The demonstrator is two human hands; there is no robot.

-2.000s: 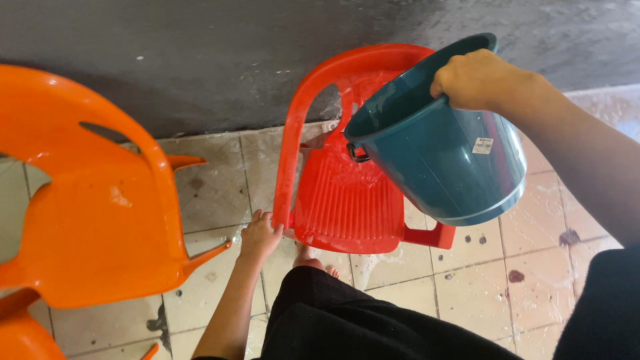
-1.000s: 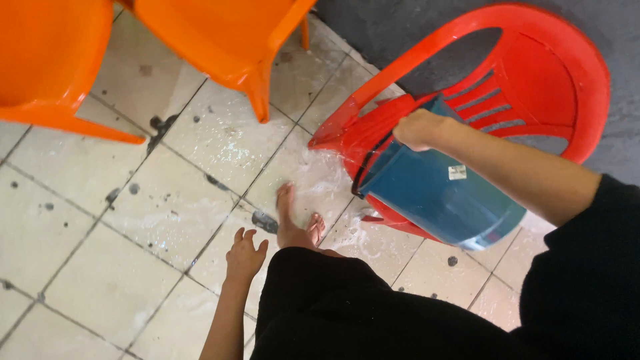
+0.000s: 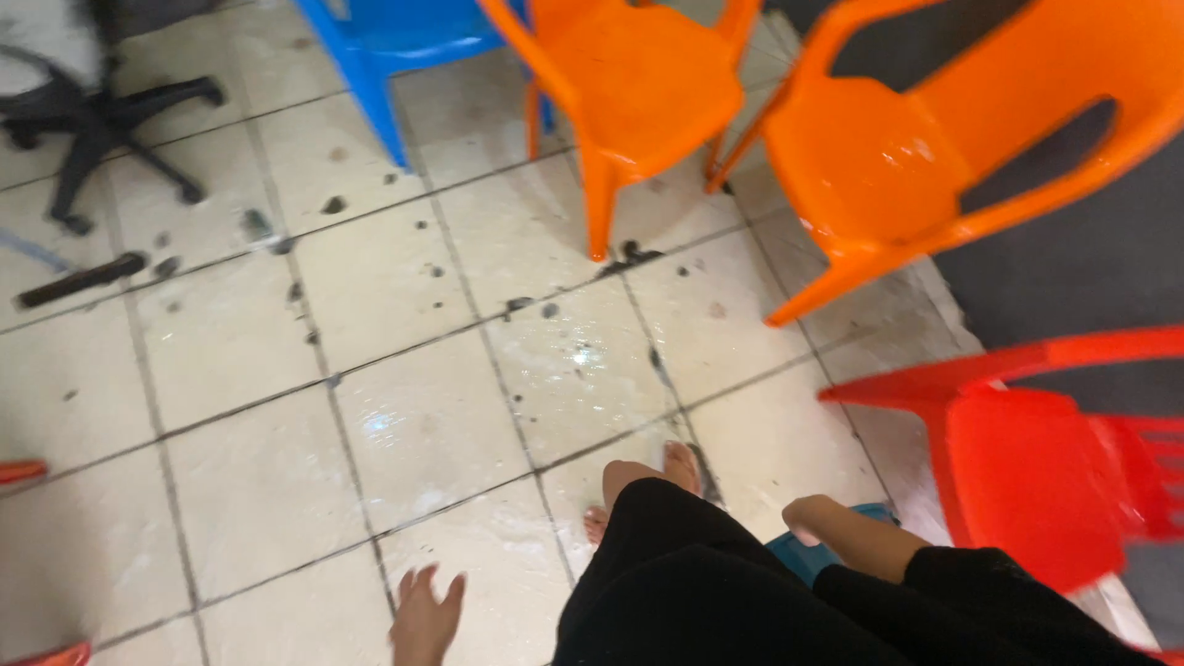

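My left hand (image 3: 427,612) hangs over the wet tiled floor with its fingers apart and nothing in it. At the lower right my right hand (image 3: 810,520) is closed on the rim of a teal plastic bucket (image 3: 807,557), which is mostly hidden behind my arm and black clothing. A red plastic armchair (image 3: 1027,481) stands to the right of the bucket, by the dark wall. Above it is an orange plastic armchair (image 3: 869,157) with wet marks on its seat, and left of that a second orange chair (image 3: 638,83).
A blue plastic chair (image 3: 416,32) stands at the top. At upper left are a black wheeled chair base (image 3: 92,120) and a floor squeegee or broom head (image 3: 81,279). My bare feet are on the wet floor (image 3: 435,416). A dark wall (image 3: 1064,259) runs along the right.
The view has swung left, bringing the blue chair and wheeled base into sight. My left hand has let go of the red chair, which it touched two seconds ago. The bucket has left the red chair's seat.
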